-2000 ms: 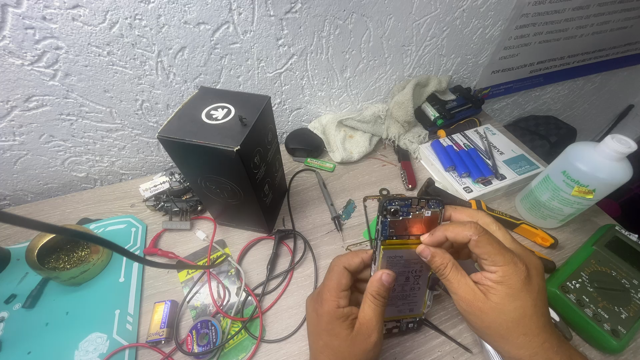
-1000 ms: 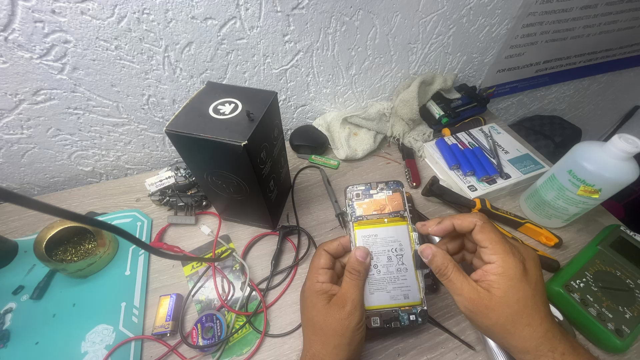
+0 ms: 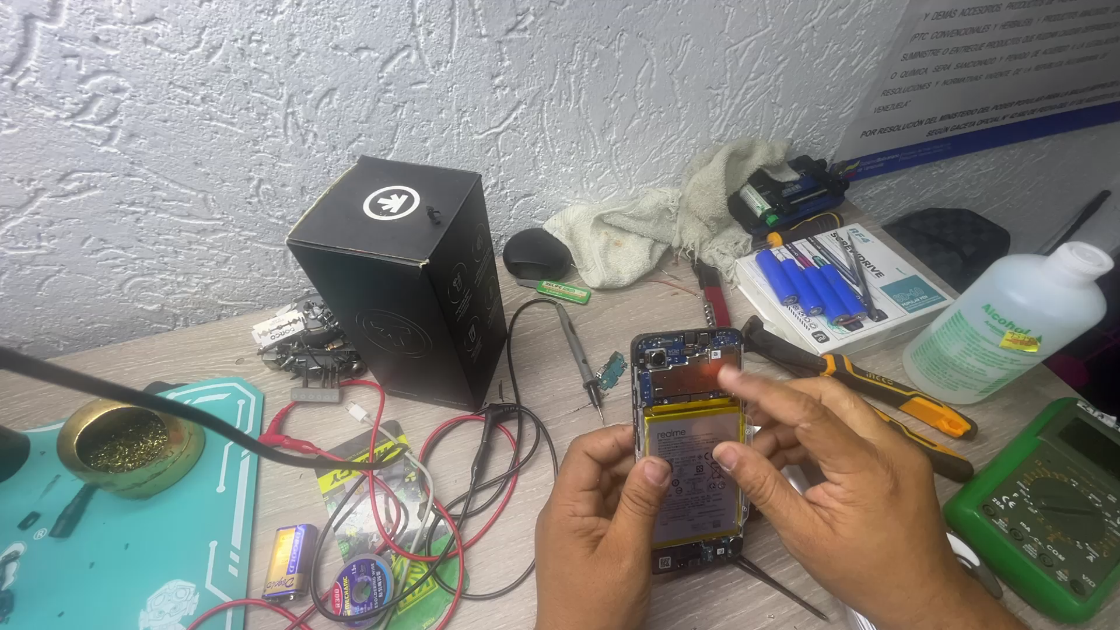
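Observation:
An opened smartphone [image 3: 689,376] stands nearly upright above the table, its circuit board at the top and its battery [image 3: 696,472] below. My left hand [image 3: 599,525] grips the phone's left edge, thumb on the battery's left side. My right hand [image 3: 831,481] is at the phone's right side, its thumb tip at the battery and its index finger near the copper-coloured area of the board; its other fingers are partly hidden behind. Below the phone, dark tweezers [image 3: 779,588] lie on the table, partly hidden.
Left are a black box [image 3: 398,289], test leads [image 3: 464,464], a 9-volt battery [image 3: 289,560], a solder wick spool [image 3: 361,588] and a brass bowl [image 3: 131,446] on a teal mat [image 3: 210,525]. Right are pliers [image 3: 857,376], an alcohol bottle [image 3: 1006,324], a screwdriver box [image 3: 910,297] and a multimeter [image 3: 1041,516].
The phone lay tilted back a second ago and now faces the camera more steeply. My right hand's index finger has moved from the phone's right edge to the upper board.

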